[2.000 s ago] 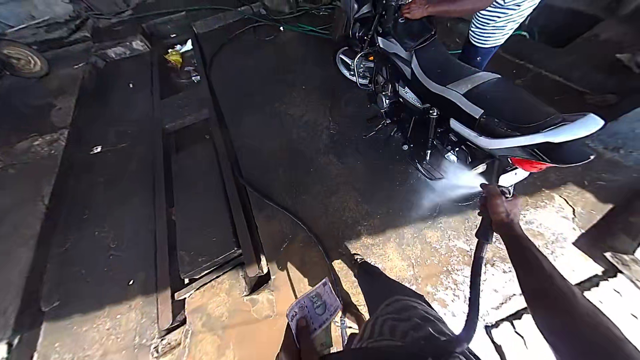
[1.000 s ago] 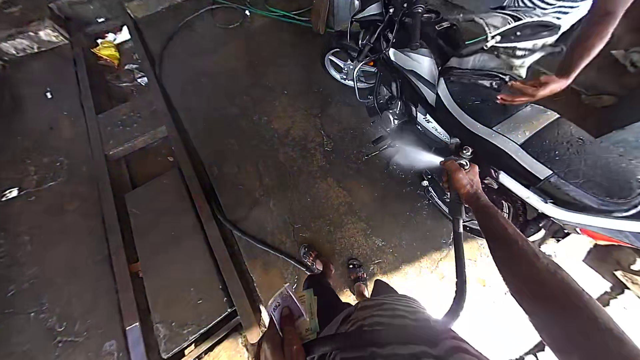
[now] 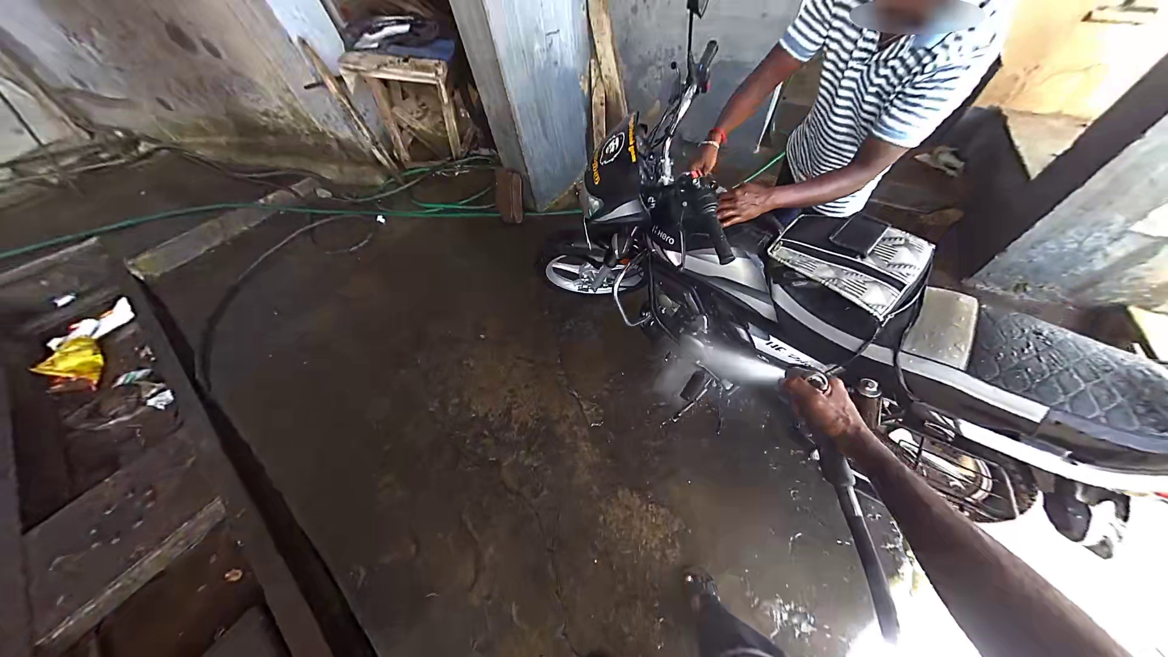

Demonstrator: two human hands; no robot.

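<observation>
My right hand [image 3: 826,409] is closed around the spray gun [image 3: 835,461] of a black hose [image 3: 869,557] at the right of the view. White water spray [image 3: 744,365] leaves its nozzle toward the footrest and engine area of a black and silver motorcycle [image 3: 716,274]. The motorcycle stands with its front wheel [image 3: 589,272] to the left and its wet, quilted seat [image 3: 1063,370] to the right. A patterned bag with a dark flat item on top [image 3: 858,260] rests across the front of the seat and tank. My left hand is out of the frame.
A person in a striped shirt [image 3: 853,109] stands behind the motorcycle, hands near the handlebar. Green hose [image 3: 210,208] crosses the wet floor near a blue pillar [image 3: 538,100] and a wooden stool [image 3: 397,68]. A raised-edged pit [image 3: 265,511] with litter [image 3: 78,360] lies left.
The spray has moved from the motorcycle's rear to its middle. A patterned bag has come to rest on the motorcycle. My left hand, holding banknotes earlier, has left the frame. The view has tilted up.
</observation>
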